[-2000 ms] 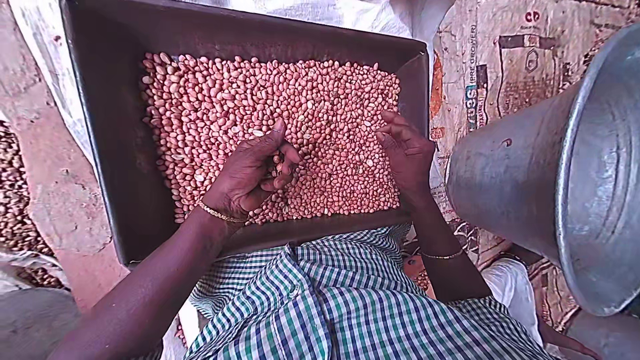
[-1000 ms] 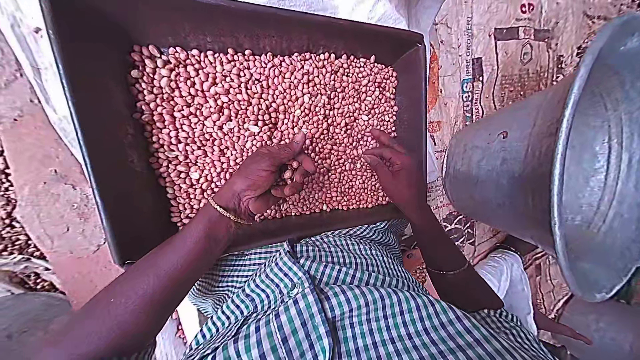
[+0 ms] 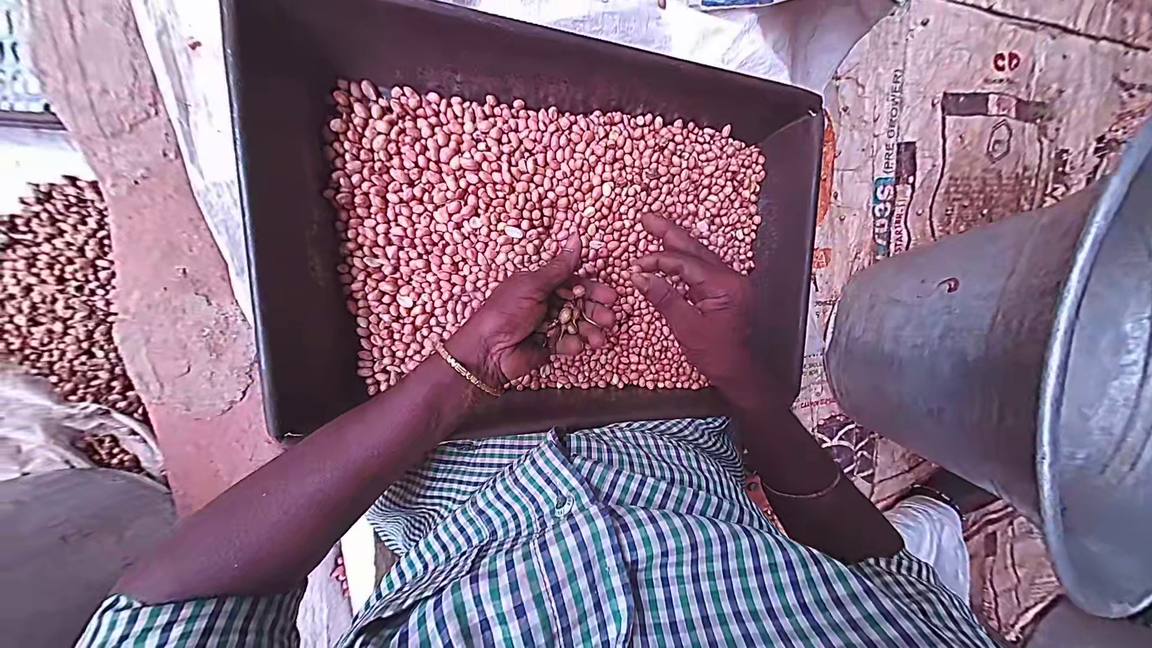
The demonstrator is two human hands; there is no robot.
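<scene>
A dark metal tray [image 3: 522, 63] with a raised rim holds a layer of shelled pink peanuts [image 3: 432, 207]. Over the lower middle of the layer, my left hand [image 3: 549, 315] is cupped, palm up, around several small brownish bits with stalks [image 3: 571, 315]; whether they are pods or other debris is hard to tell. To its right, my right hand [image 3: 697, 301] hovers over or touches the peanuts, fingers apart and pointing left, with nothing visible between them. The two hands do not touch.
A large metal bucket [image 3: 963, 297] lies tilted at the right, on printed sacking [image 3: 954, 180]. White sheeting [image 3: 612, 27] lies beyond the tray. At the far left is a heap of brown peanut pods or nuts [image 3: 58, 279], beside a reddish ledge [image 3: 184, 315].
My left hand has turned and opened out, so the bits in its palm show more. The right hand's fingers have spread. The view has shifted somewhat to the left.
</scene>
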